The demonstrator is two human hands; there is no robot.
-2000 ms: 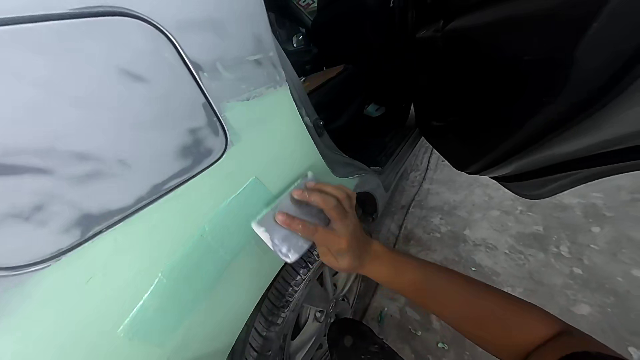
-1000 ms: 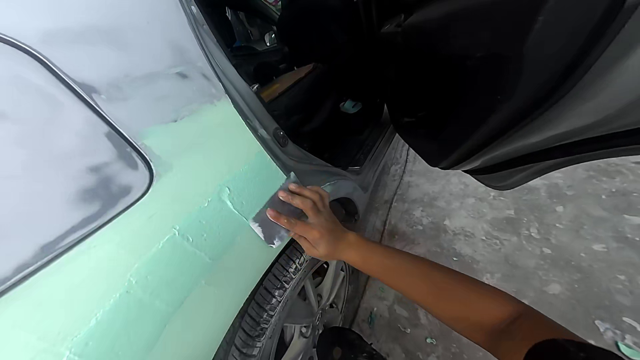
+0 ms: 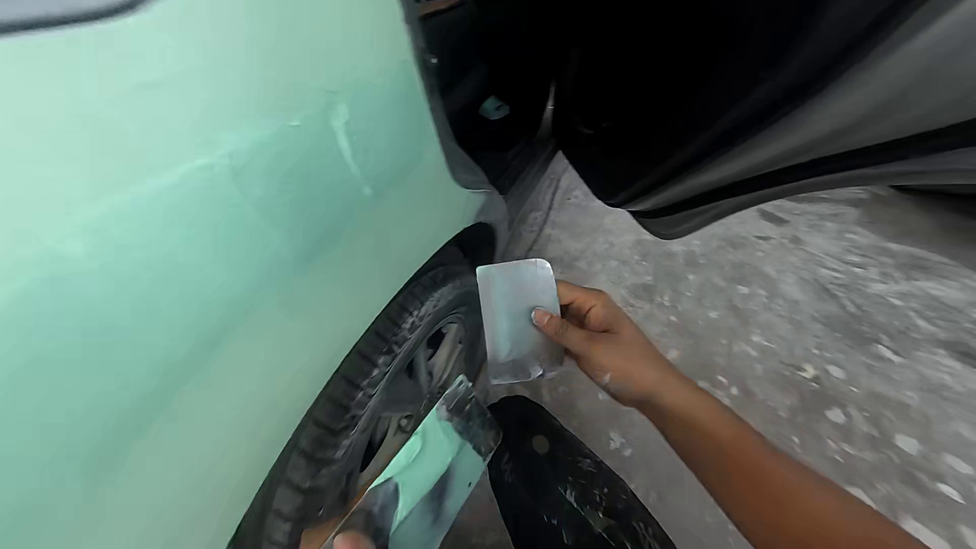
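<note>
My right hand (image 3: 602, 335) grips a flat grey body-filler spreader (image 3: 518, 324) by its right edge, thumb on the near face. The spreader is held clear of the car, in front of the wheel's right side. At the bottom, my left hand (image 3: 339, 535), mostly cut off by the frame, holds a flat plate (image 3: 435, 476) carrying a smear of mint-green filler (image 3: 431, 450). To the left, the car's rear body panel (image 3: 191, 267) is coated in the same green, with a raised ridge of filler (image 3: 351, 149) near the door opening.
A tire (image 3: 328, 427) with a spoked wheel sits under the panel's arch. The open car door (image 3: 724, 114) hangs over the upper right. A dark, paint-spotted trouser leg (image 3: 564, 480) is at the bottom centre. The concrete floor (image 3: 762, 320) bears pale specks and scraps.
My right hand has come away from the panel above the wheel with the spreader. My left hand and the filler plate have come into view. The view has shifted closer to the panel and wheel.
</note>
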